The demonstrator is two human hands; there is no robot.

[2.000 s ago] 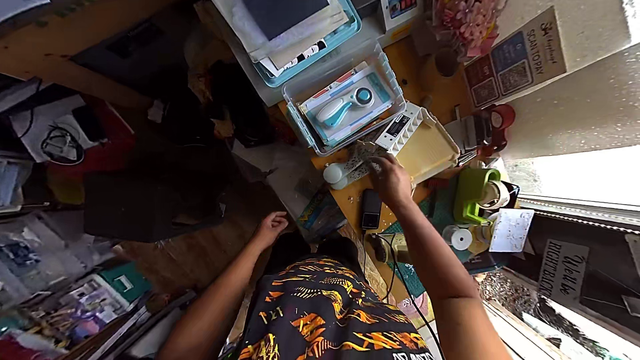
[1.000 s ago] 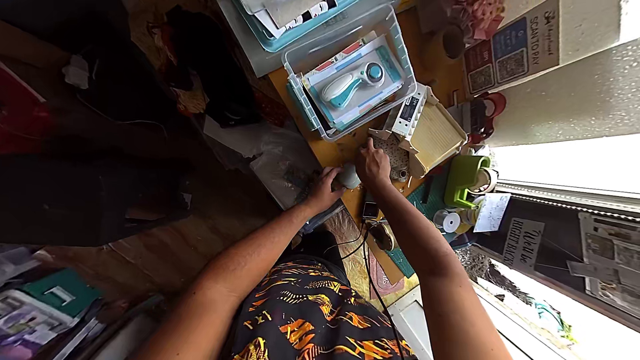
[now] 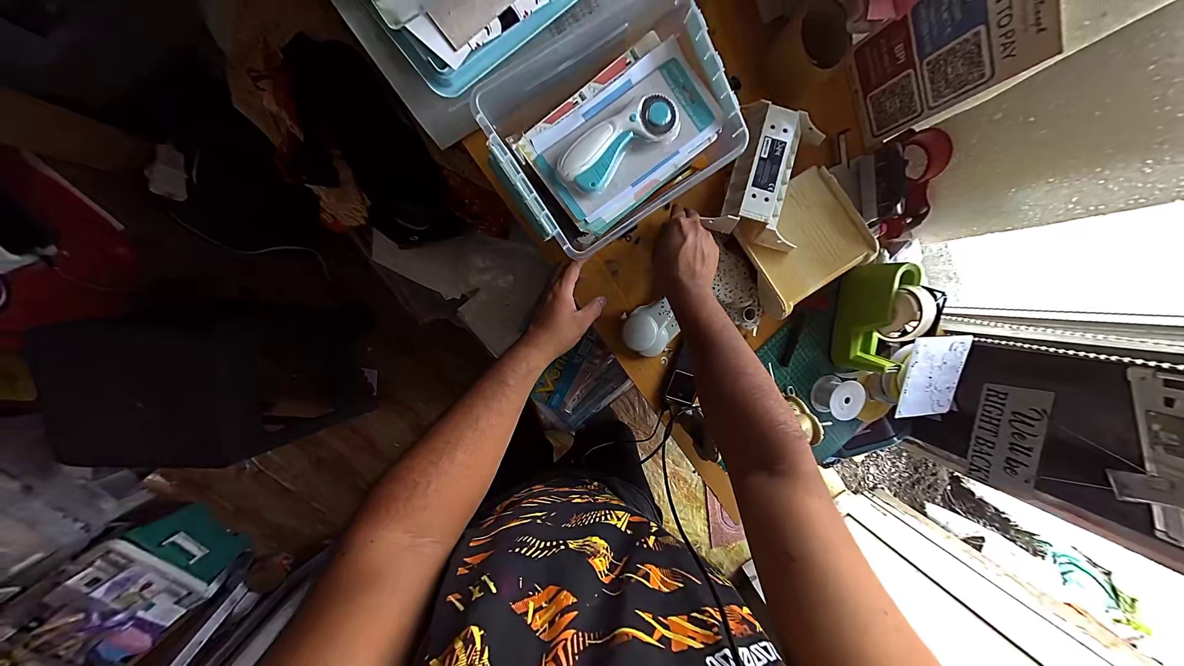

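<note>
My left hand (image 3: pixel 562 310), thumb and fingers apart, rests at the left edge of the wooden table (image 3: pixel 629 270), just below a clear plastic bin (image 3: pixel 606 248). My right hand (image 3: pixel 686 250) is low over the table beside that bin; its fingertips are partly hidden, and whether they hold something I cannot tell. In the bin lies a rotary cutter (image 3: pixel 620 143) with a white and teal handle, on papers. Under my right wrist is a white rounded device (image 3: pixel 646 330). A speckled piece (image 3: pixel 733 280) lies right of the wrist, next to a white slotted part (image 3: pixel 770 166) bearing a label.
A pale wooden tray (image 3: pixel 814 236) stands right of the slotted part. Farther right are a green tape dispenser (image 3: pixel 865 314), a white spool (image 3: pixel 846 400) and a green cutting mat (image 3: pixel 803 375). A black cable (image 3: pixel 680 518) runs from the table over my lap.
My left hand has moved up the table edge, away from the white rounded device, to the bin's corner. My right hand has moved from the speckled piece to beside the bin.
</note>
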